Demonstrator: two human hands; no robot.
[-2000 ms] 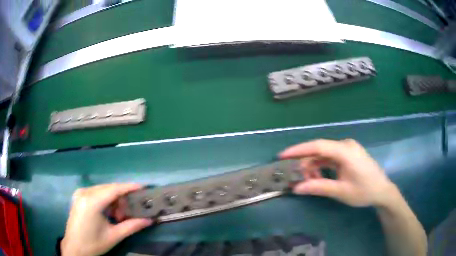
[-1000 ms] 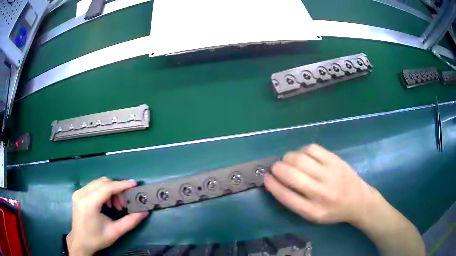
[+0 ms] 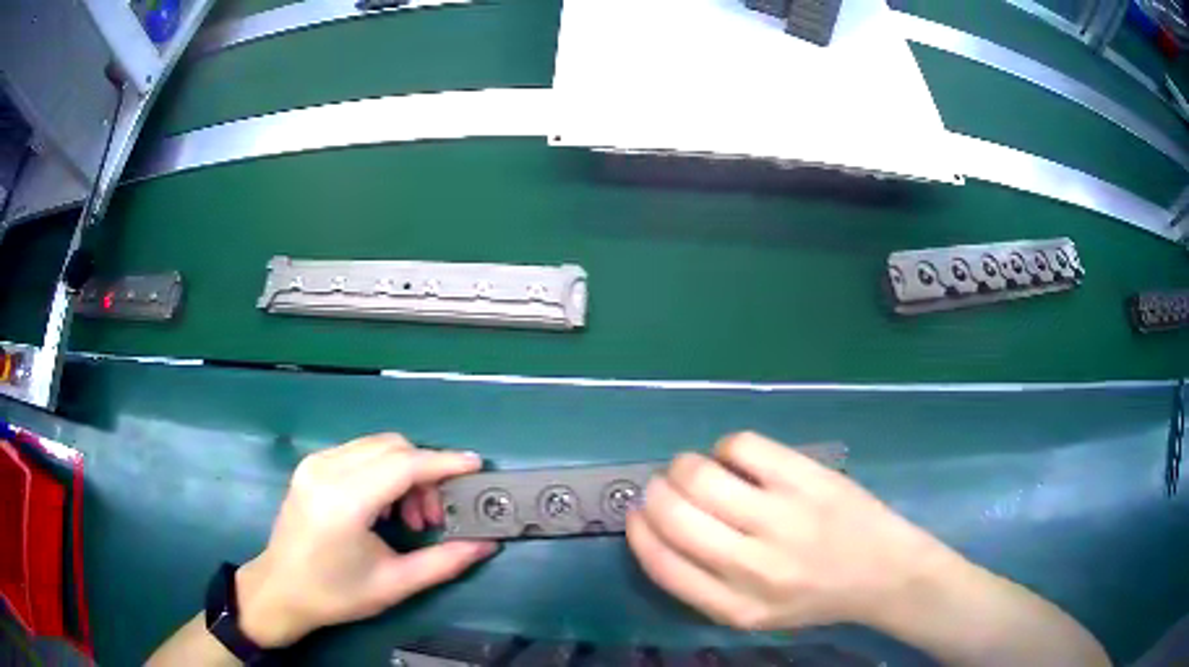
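Observation:
A grey six-seat bar housing [image 3: 535,502] lies socket side up in front of me, nearly level. Three round seats with shiny centres show on its left half. My left hand [image 3: 378,521] grips its left end between thumb and fingers. My right hand [image 3: 769,534] is over its right half, fingertips bent down at the third seat; it covers the seats to the right, and the bar's right tip shows beyond it. Whether the right fingers hold a small part is hidden.
A second dark bar [image 3: 626,654] is cut off at the near edge. Beyond the seam lie a paler bar [image 3: 424,293], a six-seat bar [image 3: 987,275] and a white board [image 3: 743,91] with dark bars on it. Tweezers [image 3: 1177,437] lie right, a red bin [image 3: 39,534] left.
My right hand has moved from the bar's right end inward over its seats. My left hand keeps its grip. The view has shifted, and the bar now lies more level.

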